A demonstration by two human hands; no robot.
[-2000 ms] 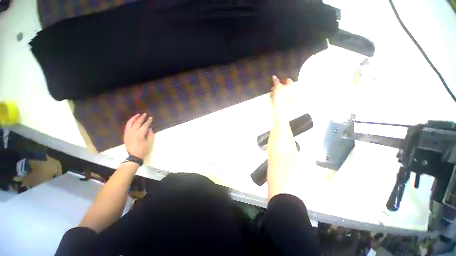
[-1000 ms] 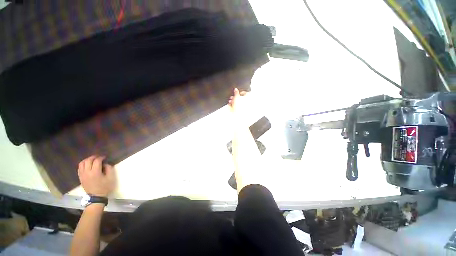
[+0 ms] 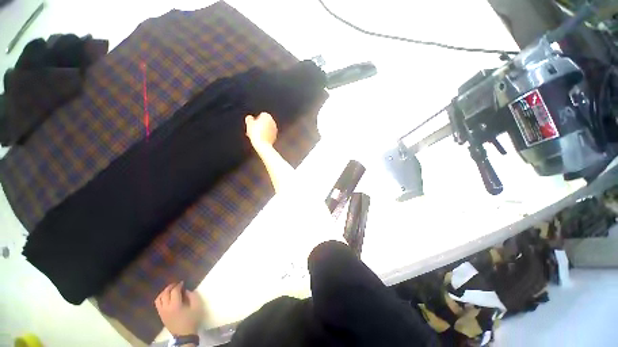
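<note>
A plaid cloth stack (image 3: 196, 47) lies slantwise on the white table, with a folded black cloth (image 3: 146, 179) lengthwise across it. A thin red line (image 3: 145, 101) crosses the plaid. My left hand (image 3: 177, 312) is at the near edge of the plaid by its lower corner, fingers bent; whether they grip the edge is unclear. My right hand (image 3: 262, 129) is on the black cloth towards its right end, fingers curled in; whether cloth is pinched in them is hidden. A dark flat oblong item (image 3: 350, 74) sticks out past the black cloth's right end.
A straight knife cutting machine (image 3: 542, 112) stands at right, its base plate (image 3: 405, 175) on the table. Two dark oblong pieces (image 3: 347, 184) lie between it and the plaid. A dark cloth pile (image 3: 44, 91) is far left, a cable (image 3: 406, 41) runs behind, scraps (image 3: 488, 291) lie below the table edge.
The view has turned and shifted, showing more plaid and the dark pile. My right hand has moved from the plaid's near edge onto the black cloth. My left hand remains by the near plaid edge.
</note>
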